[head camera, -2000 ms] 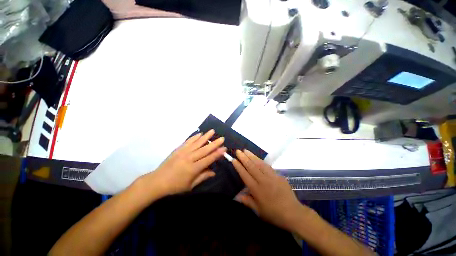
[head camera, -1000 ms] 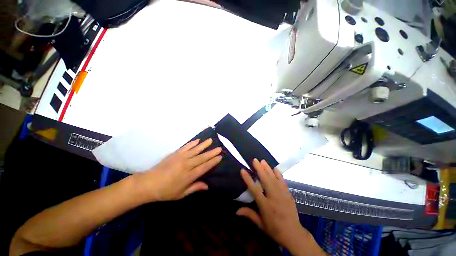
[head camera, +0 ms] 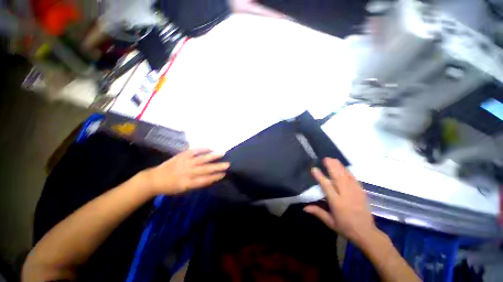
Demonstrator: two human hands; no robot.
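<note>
The black fabric panel (head camera: 265, 160) lies over the table's front edge, with a short pale slit (head camera: 306, 146) near its right end. A black strip end runs from its upper corner toward the needle area (head camera: 375, 91). Pale fabric (head camera: 358, 129) shows to the right of the panel and a bit below it. My left hand (head camera: 193, 171) rests with spread fingers on the panel's left end. My right hand (head camera: 344, 198) has its fingertips at the panel's right part, just below the slit. The frame is blurred.
The white sewing machine (head camera: 419, 60) stands at the right, with black-handled scissors (head camera: 433, 137) under its arm. Black cut pieces (head camera: 193, 14) lie at the back left. Blue crates (head camera: 408, 248) are below the table edge. The floor shows at the far left.
The view has swung left, so table and machine sit further right. My left hand has moved left, away from the slit, and more of the black panel lies spread between my hands. The slit looks narrower.
</note>
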